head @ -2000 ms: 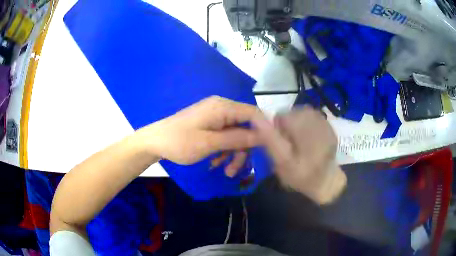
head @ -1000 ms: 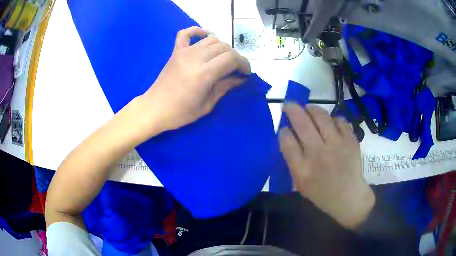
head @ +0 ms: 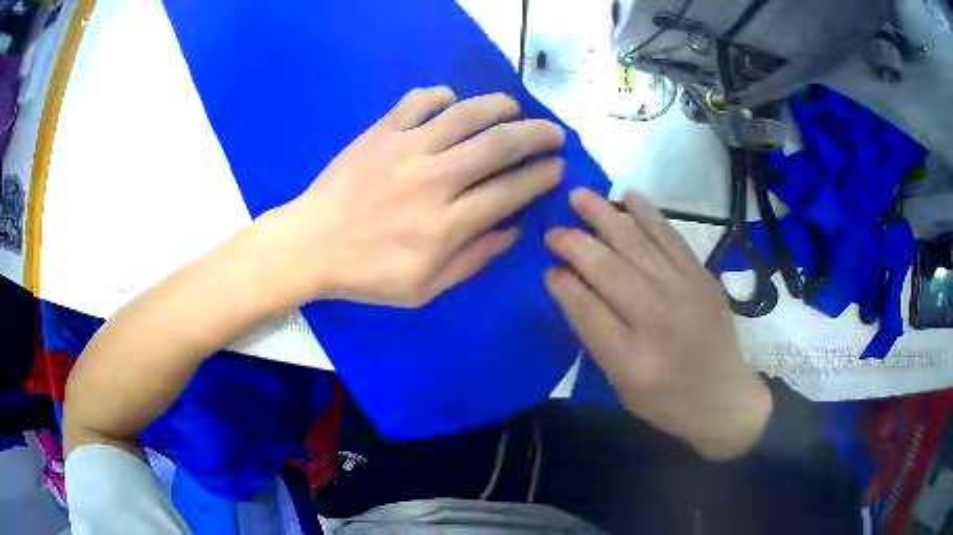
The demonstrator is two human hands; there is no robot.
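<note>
A large royal-blue cut panel [head: 345,84] lies across the table, its lower curved end hanging over the front edge. My left hand [head: 418,209] lies palm down on the panel, fingers slightly spread and pointing right. My right hand [head: 653,313] is at the panel's right edge, its fingertips on the cloth close to my left fingers. A narrow blue strip [head: 594,385] shows below my right hand at the table edge; most of it is hidden under the hand and I cannot tell how it meets the panel.
The sewing machine head [head: 731,52] stands at the upper right. Black scissors [head: 747,282] and a heap of small blue pieces [head: 836,199] lie right of my right hand, with a phone [head: 933,282] beyond. A ruler runs along the front edge; blue cloth [head: 246,418] hangs below.
My left hand has flattened and shifted right and down on the panel. My right hand has brought the strip to the panel's right edge. The machine appears further right in view.
</note>
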